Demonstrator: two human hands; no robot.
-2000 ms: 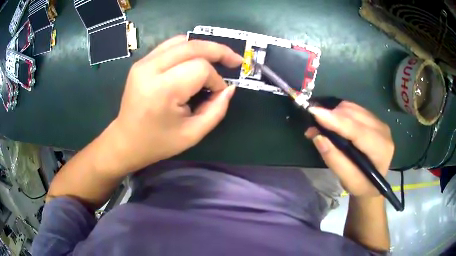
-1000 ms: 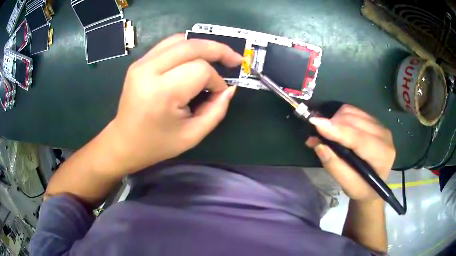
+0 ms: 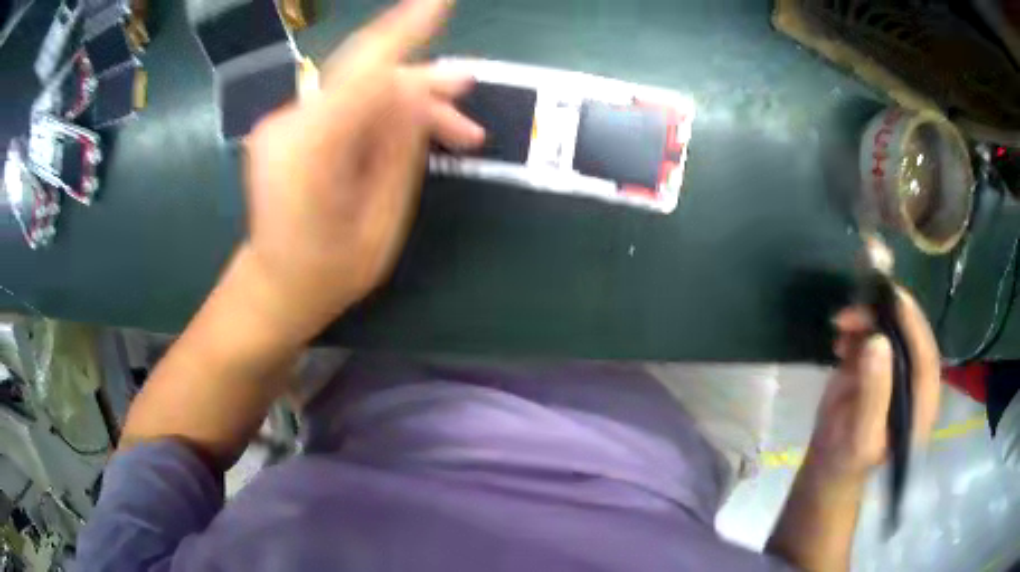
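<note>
The phone circuit board (image 3: 556,179) lies flat on the green bench, white with red patches at its right end. A black LCD screen (image 3: 506,121) is on its left half and a dark grey square (image 3: 619,142) on its right half. My left hand (image 3: 347,156) is blurred over the board's left end, fingers spread; I see nothing held in it. My right hand (image 3: 884,374) holds the soldering iron (image 3: 898,413) at the right, blurred, with its front end close to the tape roll (image 3: 917,179).
Stacked LCD screens (image 3: 252,89) lie at the upper left, partly behind my left hand. Assembled boards (image 3: 50,162) lie at the far left. A brown box with a dark grille (image 3: 906,50) stands at the upper right. Thin cables (image 3: 993,263) run at the right edge.
My right hand has moved the iron from the board to the right, near the tape roll. My left hand has lifted off the orange strip and its fingers have spread.
</note>
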